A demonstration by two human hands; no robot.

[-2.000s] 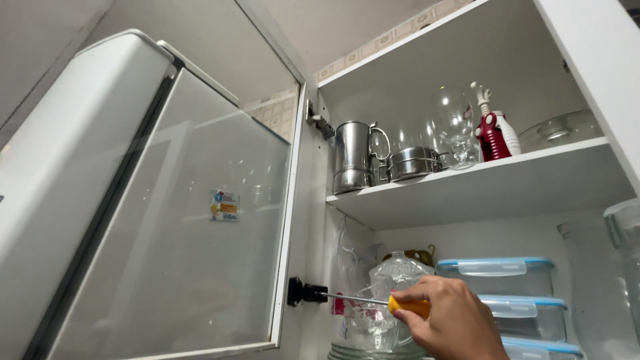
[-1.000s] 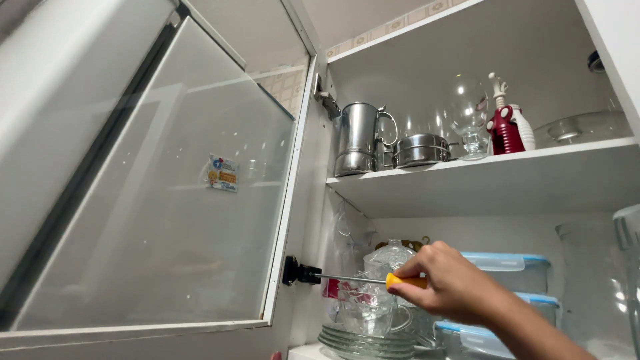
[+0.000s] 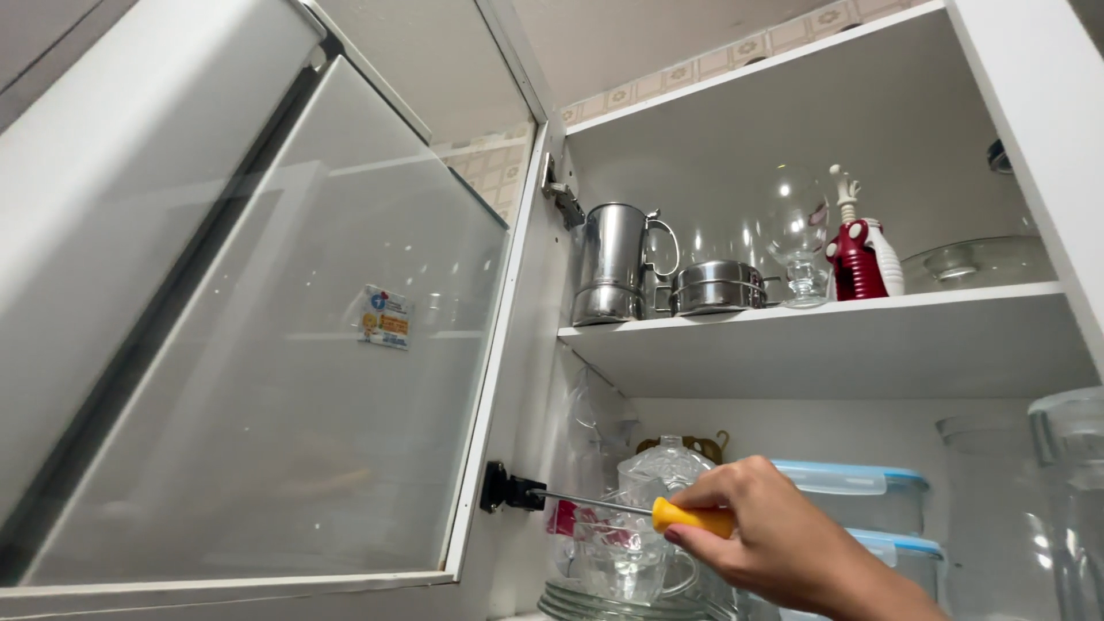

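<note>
My right hand [image 3: 768,526] is closed around the yellow handle of a screwdriver [image 3: 690,517]. The metal shaft points left, and its tip meets the black lower hinge [image 3: 513,489] between the cabinet side and the open glass door [image 3: 285,388]. A metal upper hinge [image 3: 562,194] joins the same door higher up. Behind the shaft, glass cups [image 3: 630,561] sit on stacked glass plates [image 3: 604,601]. My left hand is not in view.
Above, a shelf [image 3: 819,315] bears a steel tankard [image 3: 614,263], a small steel pot [image 3: 718,287], a stemmed glass [image 3: 798,233] and a red corkscrew [image 3: 856,259]. Blue-lidded containers [image 3: 854,496] and a glass pitcher [image 3: 1069,492] stand at the lower right. The door fills the left side.
The screwdriver stays at the lower hinge with my right hand on its handle. My fingers and wrist have shifted their angle slightly.
</note>
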